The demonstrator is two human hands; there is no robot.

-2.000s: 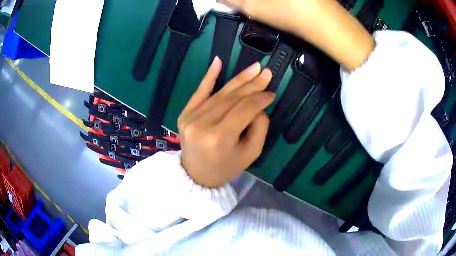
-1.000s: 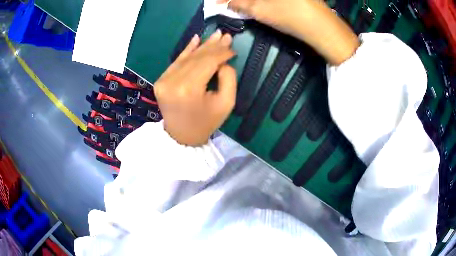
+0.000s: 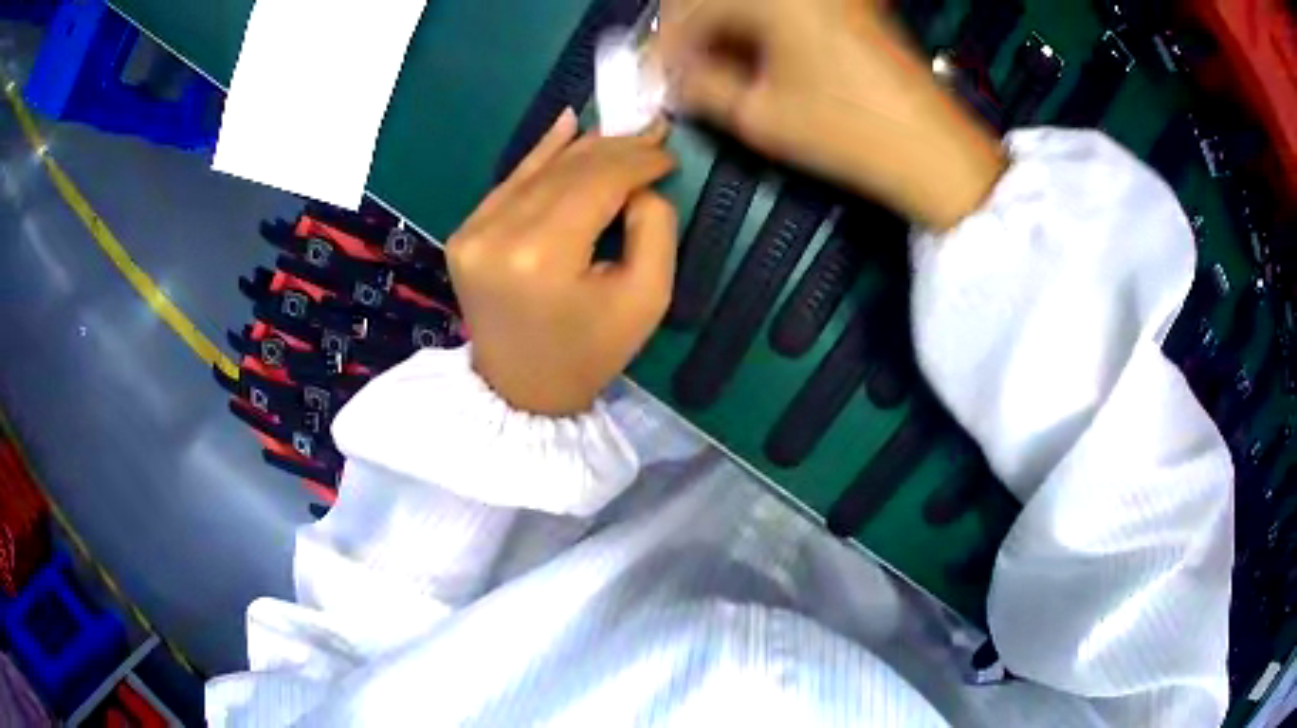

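My right hand (image 3: 775, 86) is at the top centre, partly blurred, fingers closed on a small white cloth (image 3: 626, 88). My left hand (image 3: 562, 270) lies just below and left of it, its index fingertip at the cloth's lower edge. Its thumb is bent; whether it grips anything is unclear. The watch face at my fingertips is hidden by the hands and cloth. A black strap (image 3: 558, 103) runs beside my left fingers. More black watch straps (image 3: 747, 292) lie in a row right of my left hand.
A long white paper strip (image 3: 313, 93) lies at the upper left of the green mat (image 3: 462, 86). Stacked black watches on red holders (image 3: 342, 320) stand below the bench edge. A red tray (image 3: 1259, 64) is at the upper right. Blue bins (image 3: 64, 619) stand on the floor at left.
My right hand and the cloth have moved slightly down from a second ago, and the cloth is now more upright. My left hand first moved up and left with the view, then stayed nearly still.
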